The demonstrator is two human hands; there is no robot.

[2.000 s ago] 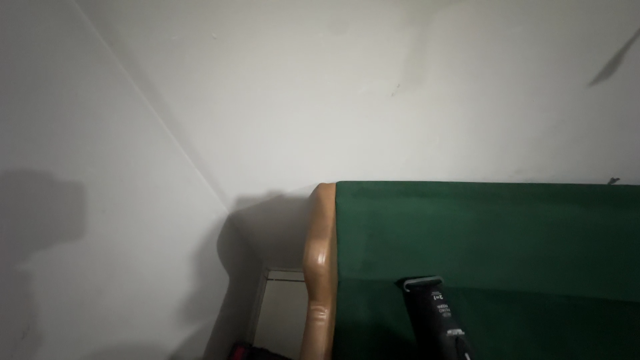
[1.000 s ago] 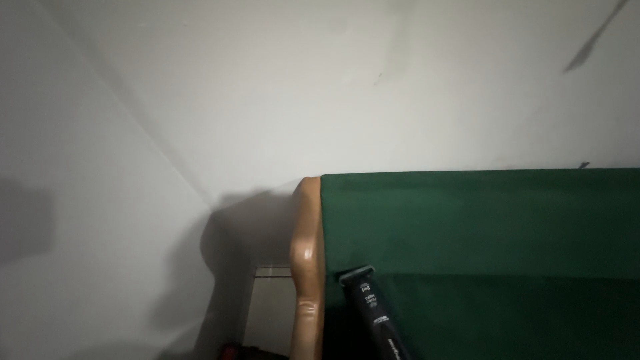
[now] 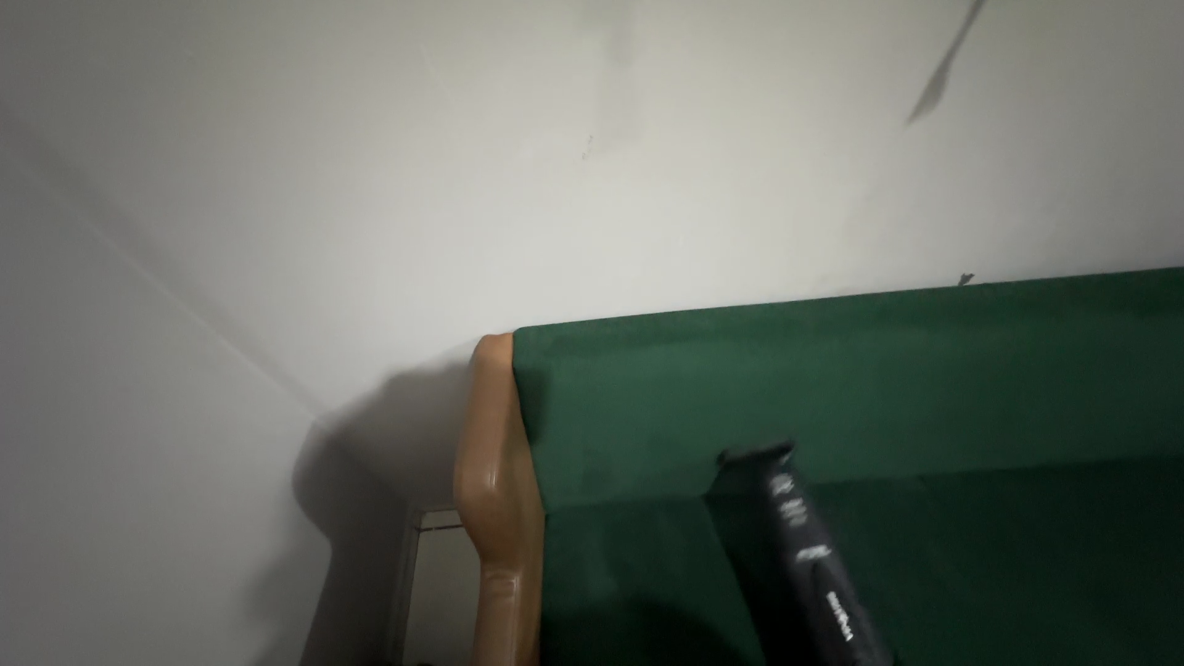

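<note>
A black handheld vacuum cleaner nozzle or similar black tool (image 3: pixel 814 564), with pale writing along its body, reaches up from the bottom edge, right of centre. Its wide flat head lies over the green fabric sofa (image 3: pixel 832 370), near the line where backrest and seat meet; whether it touches the fabric cannot be told. Neither my left hand nor my right hand is in view, so what holds the tool is hidden below the frame.
The sofa's brown, glossy armrest (image 3: pixel 495 481) rises left of the tool. Behind stands a pale wall (image 3: pixel 416 185) with dark marks, meeting another wall at the left. A strip of tiled floor (image 3: pixel 442 592) shows beside the armrest, near a dark shadow.
The black tool first shifted left toward the armrest, then right, away from it. It is blurred now. The view has tilted a little.
</note>
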